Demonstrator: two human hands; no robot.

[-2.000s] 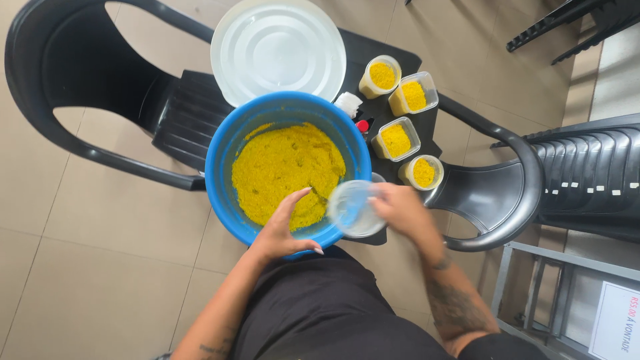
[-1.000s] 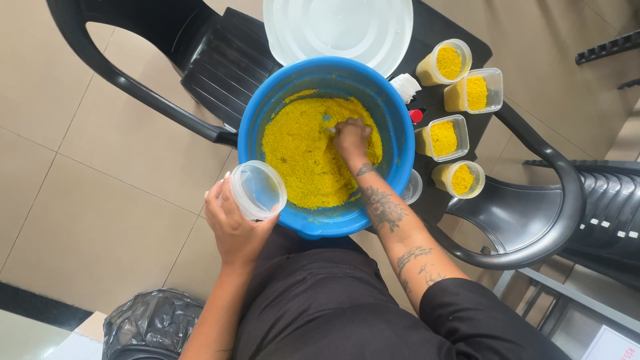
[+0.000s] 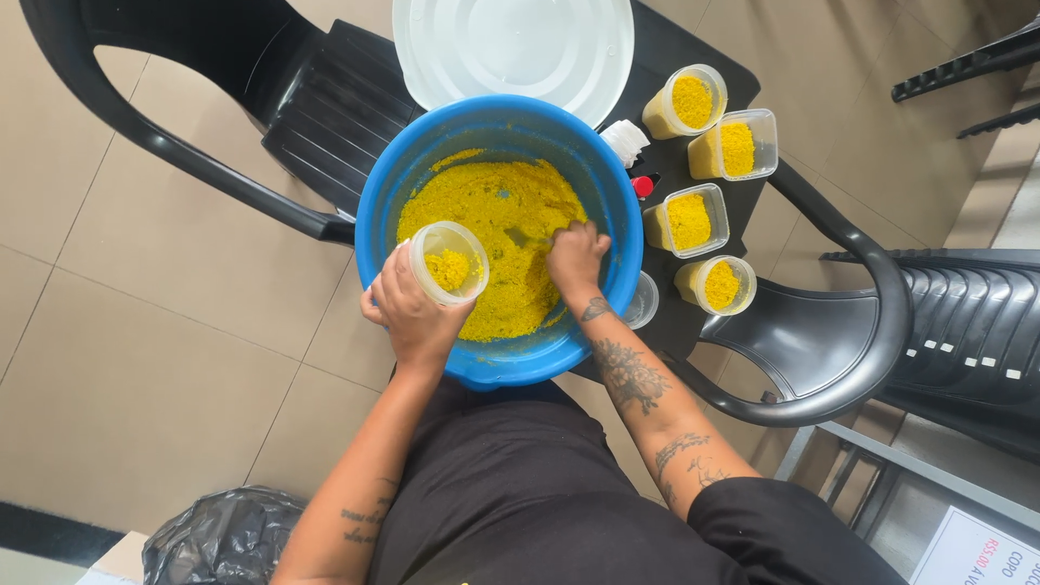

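Observation:
A blue plastic basin (image 3: 500,370) holds yellow crumbly food (image 3: 504,211) that looks like seasoned farofa or couscous. My left hand (image 3: 414,313) grips a round clear plastic container (image 3: 449,264) over the basin's near left part; a little of the yellow food lies in its bottom. Inside the basin at the right, my right hand (image 3: 577,256) is closed on the handle of a spoon-like utensil (image 3: 520,237), whose end is partly in the food. Filled round containers (image 3: 686,101), (image 3: 715,284) and filled square containers (image 3: 733,145), (image 3: 688,220) stand right of the basin.
A large white lid (image 3: 516,49) lies behind the basin on a black table (image 3: 670,28). White paper (image 3: 626,144), a red-capped item (image 3: 642,187) and a clear round container or lid (image 3: 642,301) are beside the basin. Black plastic chairs (image 3: 325,122) flank the table; a black bag (image 3: 223,536) is lower left.
The container in my left hand was empty and at the basin's left edge; it is now over the food with some inside. My right hand has moved toward the basin's right side.

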